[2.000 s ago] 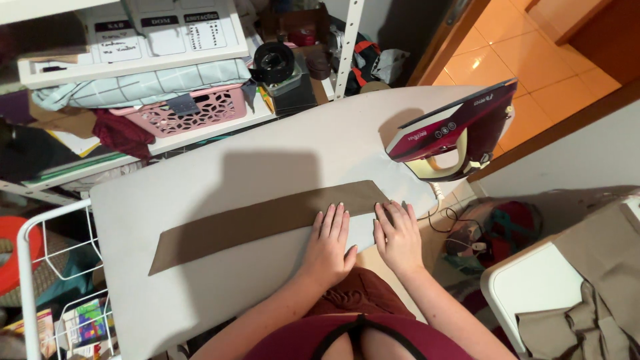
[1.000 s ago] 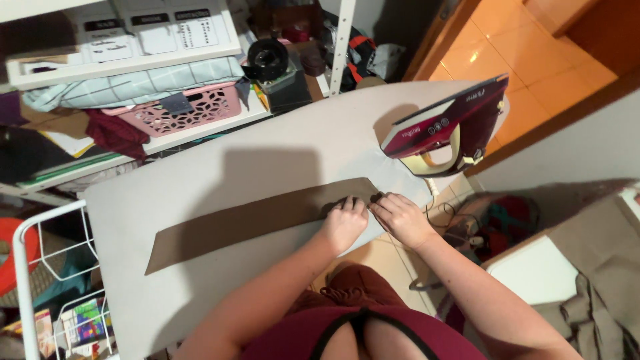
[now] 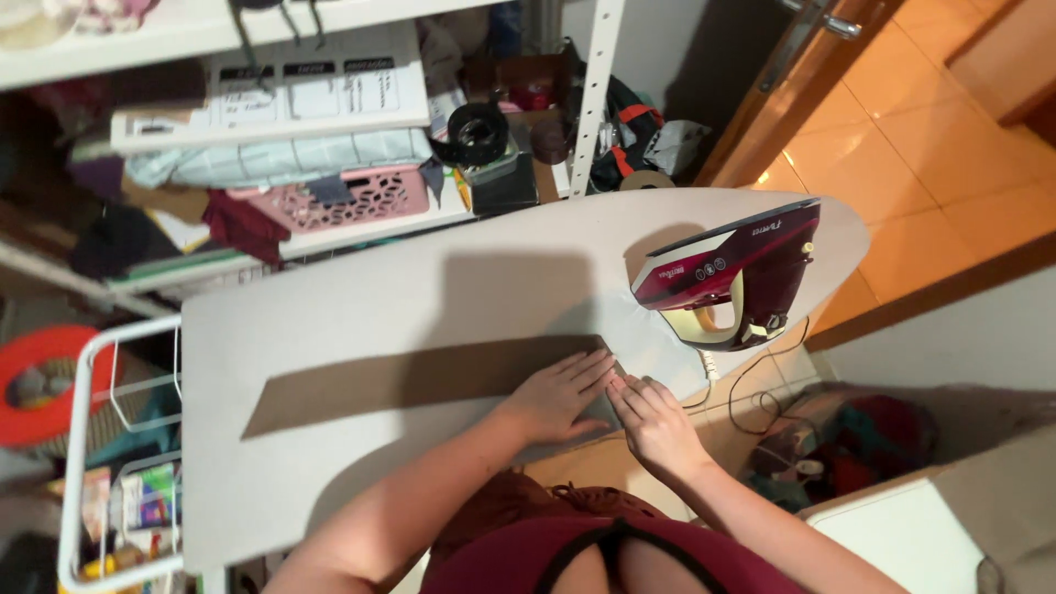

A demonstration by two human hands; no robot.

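Note:
A long brown fabric strip lies flat on the pale ironing board, slanting up toward the right. My left hand rests with its fingers spread flat on the strip's right end. Beside it, my right hand has its fingertips at the strip's right edge, close to the left fingertips; whether they pinch the cloth cannot be told. A maroon and cream clothes iron stands on the board to the right of both hands, its cord running down off the board.
White shelving stands behind the board, holding a pink basket, folded cloth and a black coiled strap. A white wire rack is at the board's left end. The iron's cord hangs near the right side, above a white surface.
My left hand has gone from curled fingers at the strip's right end to lying flatter there. My right hand stays by the end edge. The view has shifted somewhat.

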